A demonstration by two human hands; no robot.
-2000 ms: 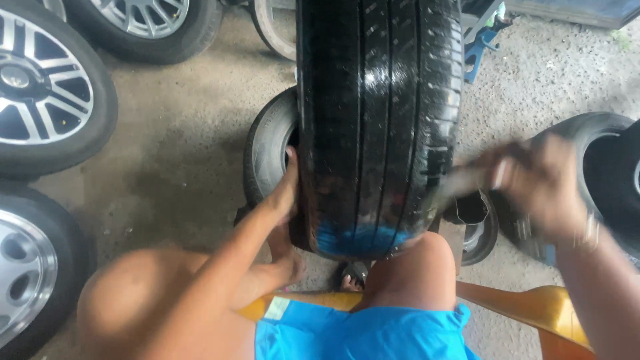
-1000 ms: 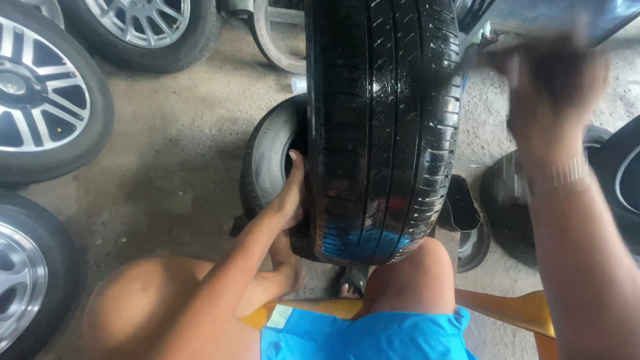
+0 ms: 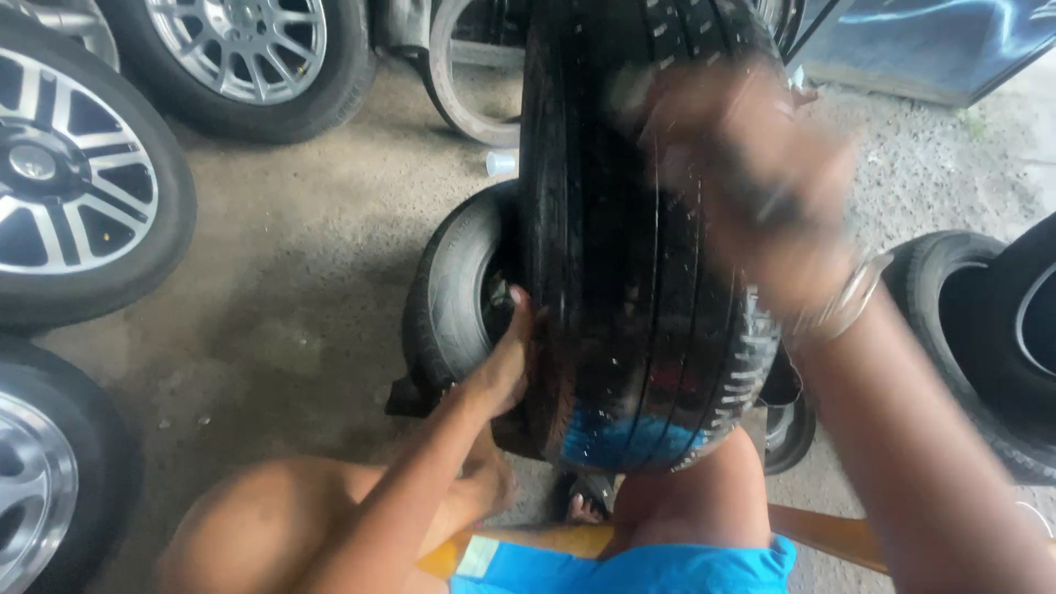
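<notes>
A wet black car tyre [image 3: 635, 313] stands upright in front of me, its tread facing me and its lower end by my bare knee. My left hand [image 3: 507, 355] rests against its left sidewall, thumb up. Over the upper right of the tread is my right hand [image 3: 751, 165], strongly blurred, with a metal bracelet [image 3: 850, 301] at the wrist. Something dark shows at its fingers, but the blur hides what it is and how the fingers lie.
Another tyre [image 3: 454, 289] lies behind the upright one. Alloy wheels with tyres [image 3: 165, 206] line the left side. More tyres [image 3: 932, 280] are at the right. A clear plastic cup [image 3: 502, 162] sits on the concrete floor. Below me is a yellow seat [image 3: 569, 538].
My right hand has moved from the right of the tyre to over its upper tread. My left hand has stayed at the left sidewall.
</notes>
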